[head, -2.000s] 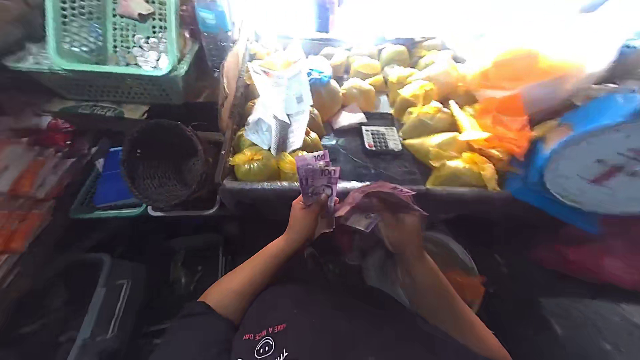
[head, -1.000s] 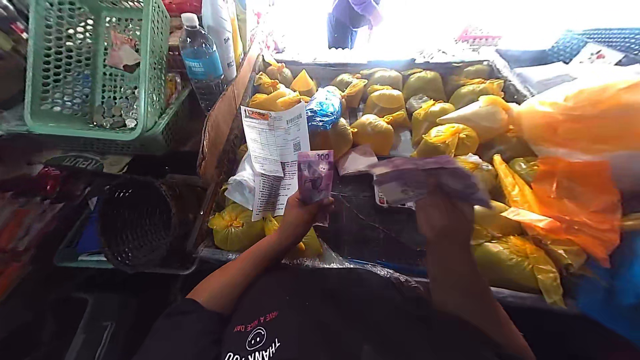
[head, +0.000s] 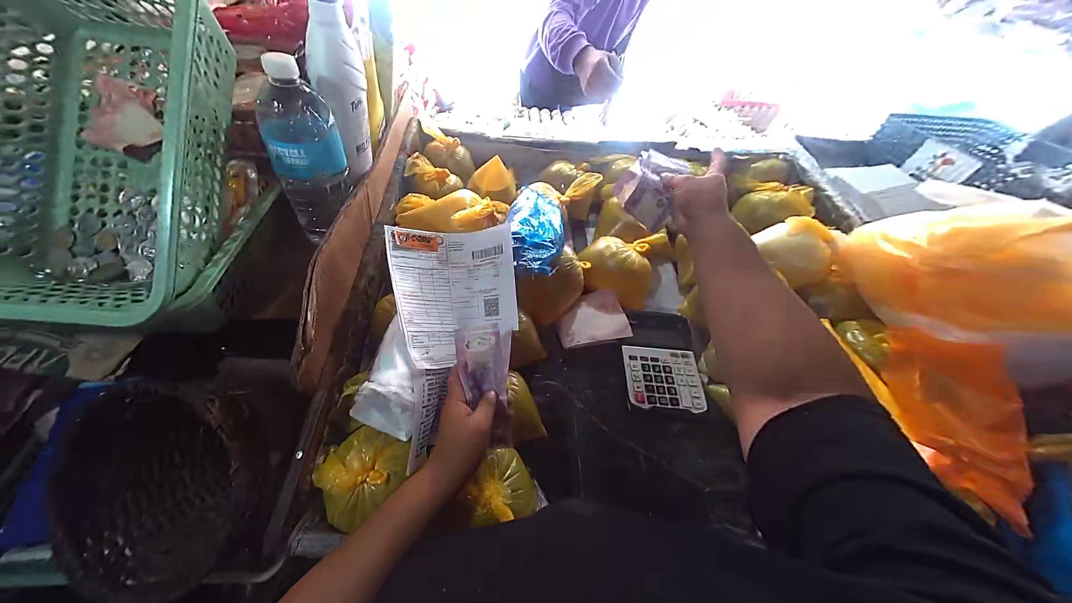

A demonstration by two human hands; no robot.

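Note:
My left hand (head: 465, 419) is closed on a few purple banknotes (head: 483, 360), held upright in front of a printed paper form (head: 444, 289). Far forward, my right hand (head: 699, 197) holds another bunch of purple banknotes (head: 646, 191) above the yellow knotted plastic bags (head: 618, 266). Between the arms a white calculator (head: 664, 378) lies on the dark surface, with a pale pinkish paper (head: 593, 319) just behind it. A blue plastic bag (head: 537, 228) rests among the yellow ones. Across the stall, a person in a purple sleeve (head: 559, 38) has a hand (head: 598, 74) extended.
A green plastic basket (head: 172, 167) with coins and a note stands at upper left, beside a water bottle (head: 303, 151) and a white bottle (head: 338, 84). Below is a dark woven basket (head: 146, 486). A cardboard edge (head: 352, 243) borders the bags; orange plastic bags (head: 963, 335) lie at right.
My right hand has moved forward, away from my left, with banknotes in it. My left hand still holds its notes. The person across is seen closer, and the view has shifted forward.

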